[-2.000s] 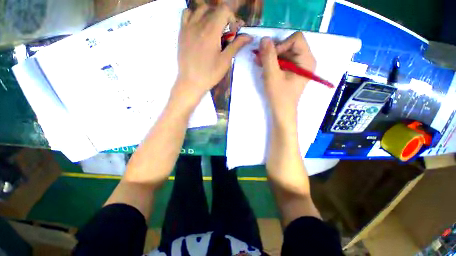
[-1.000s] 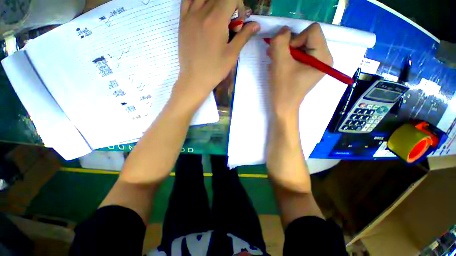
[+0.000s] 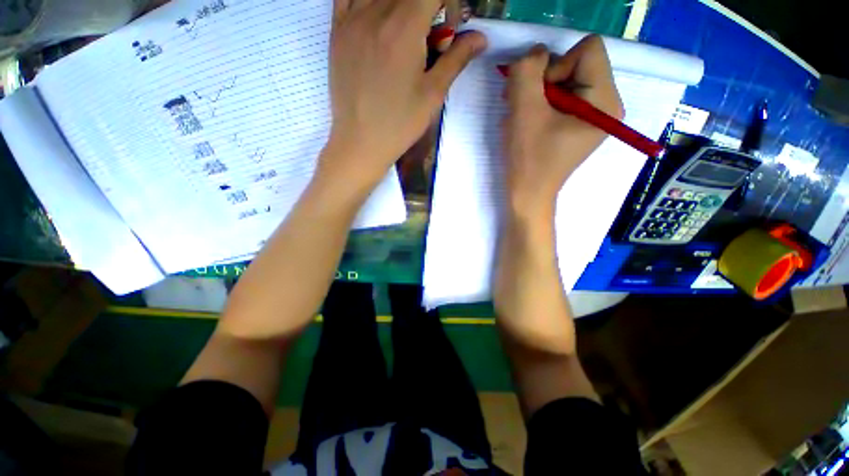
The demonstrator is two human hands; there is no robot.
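Note:
A white ruled notebook [image 3: 465,204] lies in front of me, its top edge curled. My right hand [image 3: 568,121] is shut on a red pen [image 3: 610,123], its tip on the upper part of the page. I see no clear writing there. My left hand [image 3: 386,88] is palm down between this notebook and a second ruled notebook [image 3: 112,158] with dark handwritten blocks on the left. Its thumb points at the right page's top edge. A small red thing [image 3: 441,37] shows between thumb and fingers; the fingers are partly cut off by the picture's top edge.
A grey calculator [image 3: 684,200] and a yellow tape roll [image 3: 759,264] with an orange-red core lie right of the notebook on a blue printed covering [image 3: 707,74]. A dark pen stands out behind the calculator. An open brown carton [image 3: 763,390] is at the lower right.
The view has shifted and the left notebook's writing shows more clearly than in the oldest frame. My right hand with the pen has moved slightly. My left hand keeps about the same place.

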